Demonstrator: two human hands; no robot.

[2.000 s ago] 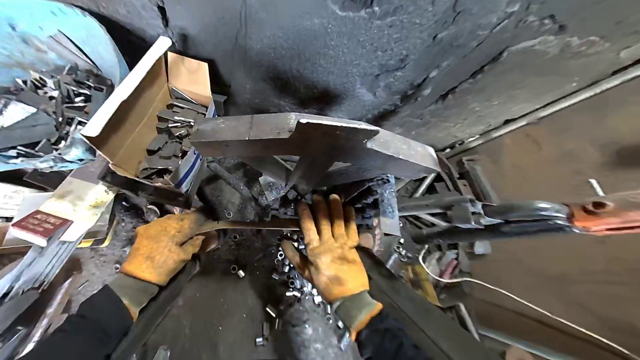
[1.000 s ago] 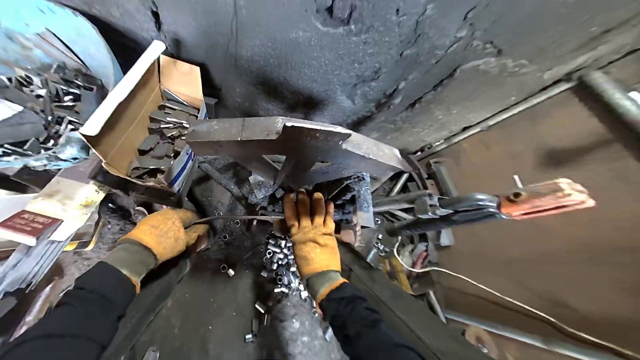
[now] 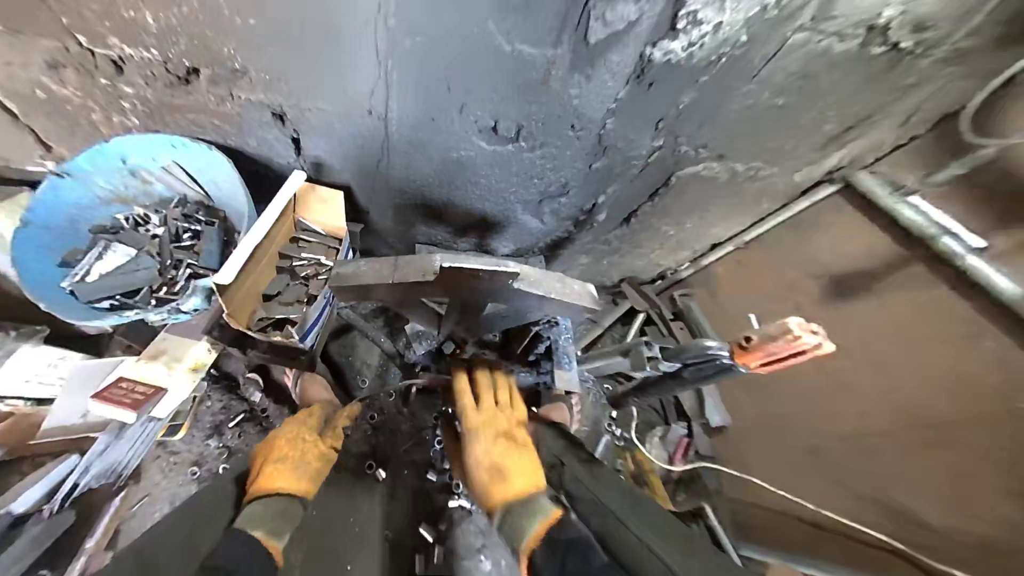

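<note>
My left hand [image 3: 300, 448], in an orange work glove with a grey cuff, has its fingers closed around the near end of a thin metal strip [image 3: 396, 386]. That strip runs right, to the fingertips of my right hand [image 3: 494, 436]. The right hand, gloved alike, lies palm down with its fingers extended, below a dark metal fixture [image 3: 468, 308] topped by a thick angled steel plate [image 3: 468, 274]. What lies under its palm is hidden. Small cut metal tube pieces [image 3: 438, 444] are scattered between the hands.
A blue tub [image 3: 48, 232] of metal offcuts stands at the left, beside a cardboard box [image 3: 268, 264] of flat metal pieces. An orange-ended, dark-handled tool [image 3: 780, 348] juts out at the right. A pale cord [image 3: 752, 480] crosses the floor. Behind is a blackened wall [image 3: 480, 120].
The view has shifted, bringing more of the wall and the blue tub into sight. The right hand's spread fingers have come closer together. The left hand remains at the strip's left end.
</note>
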